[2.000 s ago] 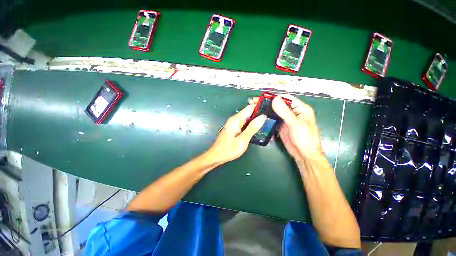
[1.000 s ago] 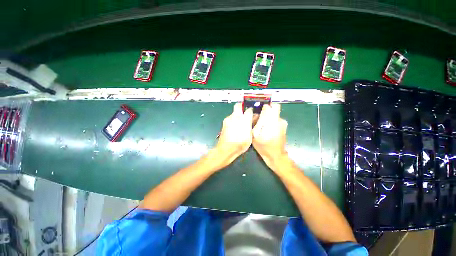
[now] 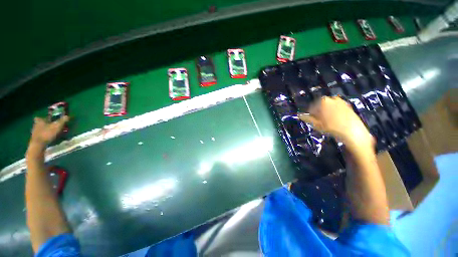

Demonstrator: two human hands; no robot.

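My left hand (image 3: 46,131) is at the far left, its fingers around a red-rimmed phone body (image 3: 58,110) on the green belt. The fingers cover part of it. My right hand (image 3: 335,119) is blurred above the shiny black blister tray (image 3: 374,103); whether it holds anything cannot be told. A mostly black handset with a red lower end (image 3: 206,72) lies on the belt between phone bodies with green boards showing, one on its left (image 3: 179,83) and one on its right (image 3: 237,63).
A set-aside red handset (image 3: 59,179) is partly hidden by my left forearm. The whitish edge rail (image 3: 150,119) divides belt and bench. Small specks lie on the bench. A carton (image 3: 391,180) with black trays stands below the tray. Another person's blue sleeve (image 3: 447,175) and arm are at right.
My hands have parted: the left moved far left to the belt, the right onto the tray. The handset they held is gone from them; a black-faced one now lies on the belt. The view has turned right.
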